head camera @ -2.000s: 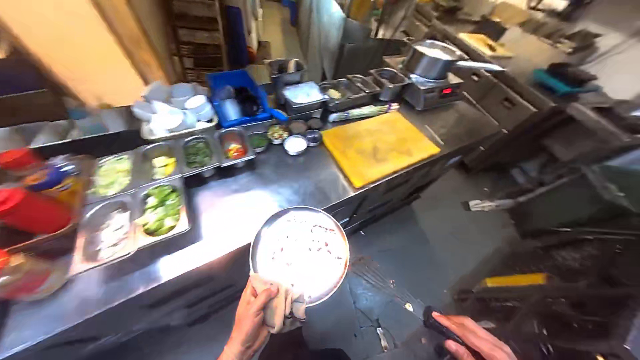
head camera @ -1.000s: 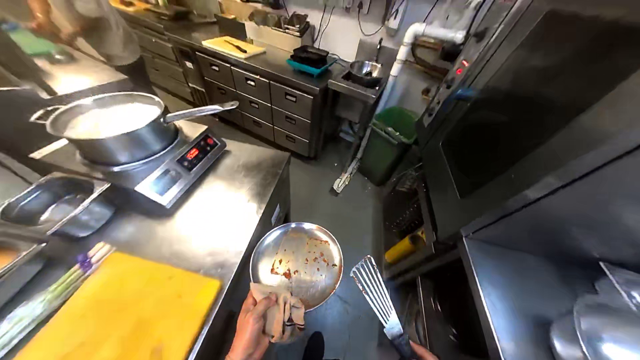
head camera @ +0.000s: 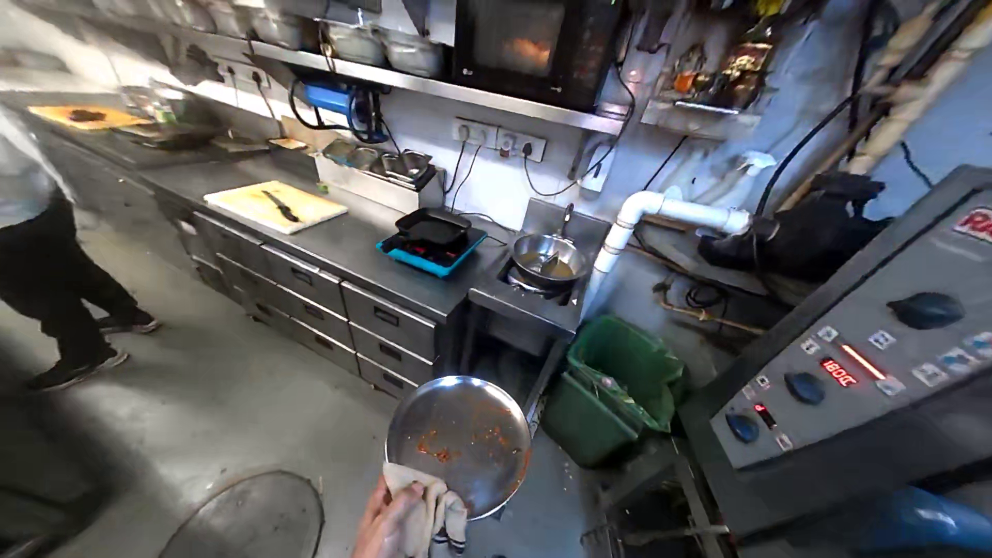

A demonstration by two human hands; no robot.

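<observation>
A round metal pan (head camera: 465, 442) with reddish-brown food residue on its inner surface is at the lower middle of the head view. My left hand (head camera: 395, 515) grips its near left edge through a folded beige cloth (head camera: 426, 504), which hides any handle. The cloth hangs down below the rim and has dark stripes at its lower end. My right hand is out of the frame, and so is the slotted spatula.
A green bin (head camera: 604, 395) stands beyond the pan, below a burner holding a steel pan (head camera: 550, 260). A black pan (head camera: 432, 226) sits on a blue-edged hob. A knife lies on a cutting board (head camera: 275, 208). An oven control panel (head camera: 876, 341) rises right; a person (head camera: 46, 256) is left.
The view has swung from the prep counter toward the burner and bin. My right hand and the slotted spatula have left the frame. My left hand still holds the pan through the cloth.
</observation>
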